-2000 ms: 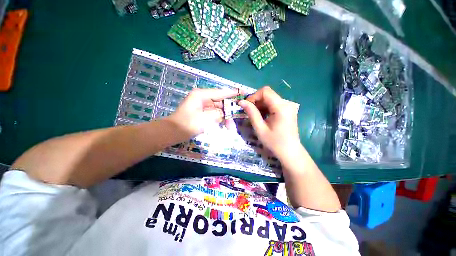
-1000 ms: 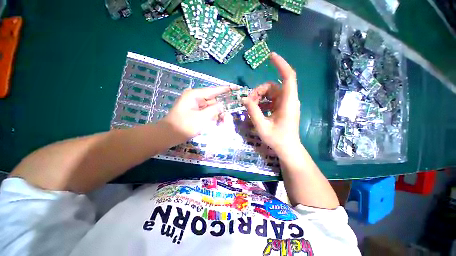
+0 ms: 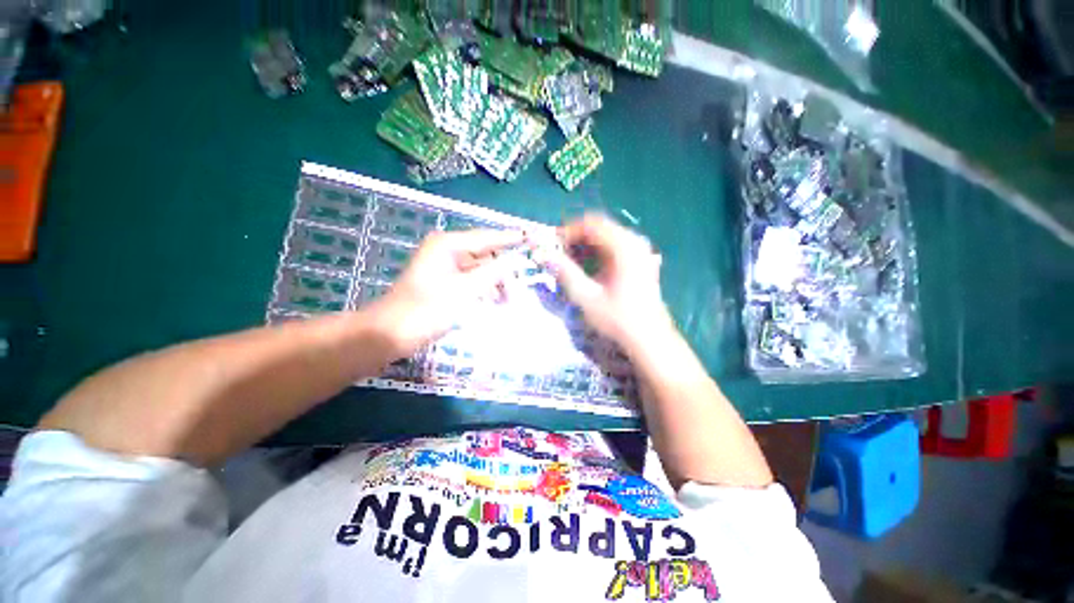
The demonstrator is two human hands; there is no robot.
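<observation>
A small board, blurred and washed out by glare, is between the fingertips of my two hands. My left hand holds it from the left side. My right hand is blurred, its fingers closed in at the board's right end. Both hands are over the clear compartmented sheet, which lies tilted on the green tabletop with green pieces showing in its cells. Glare hides the middle of the sheet, and my hands cover part of it. A heap of green circuit boards lies beyond the sheet.
A clear parts tray with dark and silvery pieces lies at right. An orange flat rectangle is at far left. A small dark piece lies left of the heap. A blue stool and a red stool stand beyond the table edge.
My right index finger, raised a second ago, is now bent back toward the board. The view has shifted, so the heap sits lower and the parts tray further left in the picture.
</observation>
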